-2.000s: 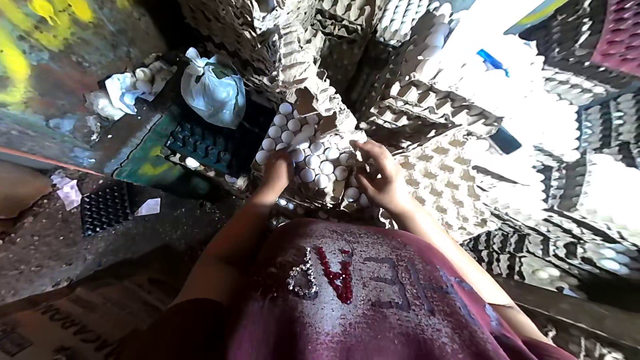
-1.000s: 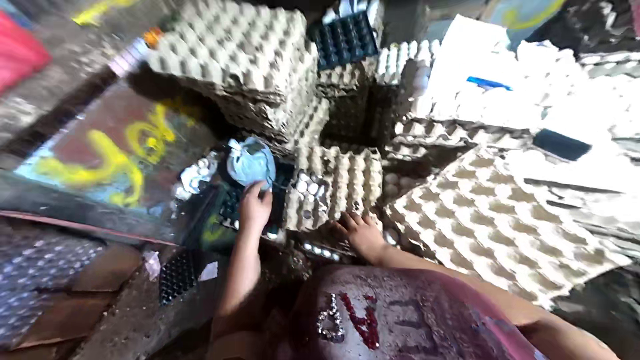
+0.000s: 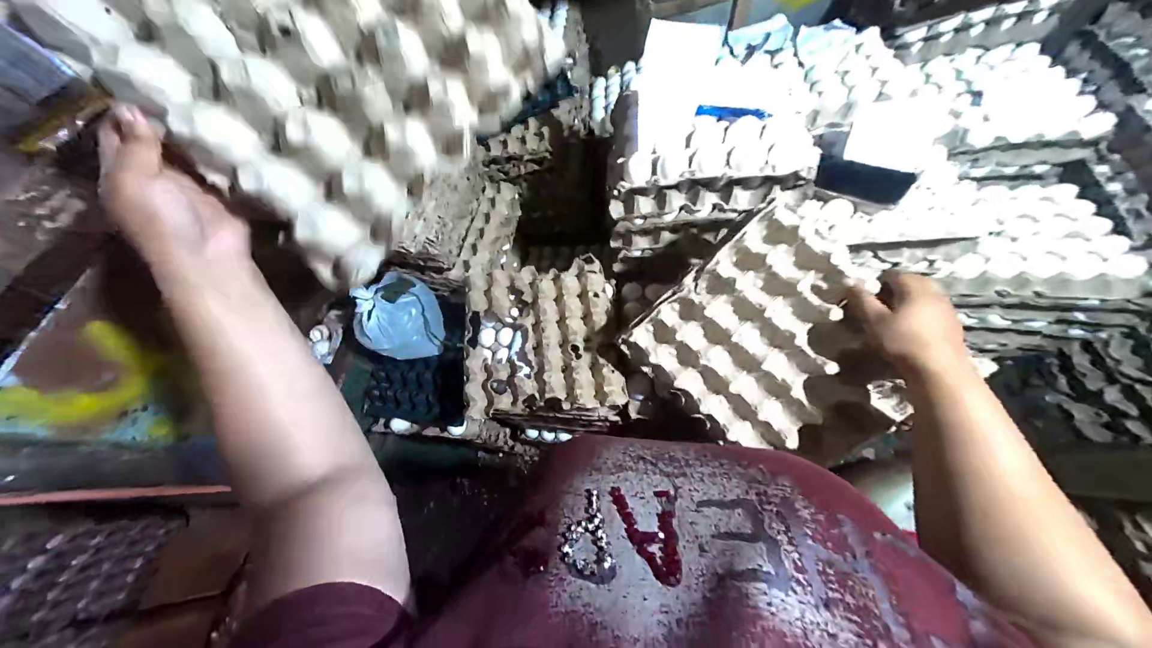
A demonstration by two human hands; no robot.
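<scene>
My left hand [image 3: 175, 193] is raised at the upper left, fingers spread, by the edge of a large stack of pulp egg trays [image 3: 297, 108]; whether it touches the stack is blurred. On the right, my right hand [image 3: 900, 315] grips the edge of a tilted pulp egg tray [image 3: 747, 333]. Between my arms lies another pulp tray [image 3: 562, 333], with a few white eggs [image 3: 497, 338] at its left side. A knotted plastic bag [image 3: 399, 315] rests on a dark egg tray [image 3: 409, 387] left of it.
Stacked trays full of white eggs [image 3: 1017, 99] fill the upper right. A blue pen [image 3: 731, 112] lies on top of eggs and white paper, with a dark flat object [image 3: 864, 178] nearby. A yellow-painted surface [image 3: 90, 378] is at the left.
My left hand has moved from beside the plastic bag up to the big tray stack. My right hand has gone from the middle tray to the tilted tray on the right.
</scene>
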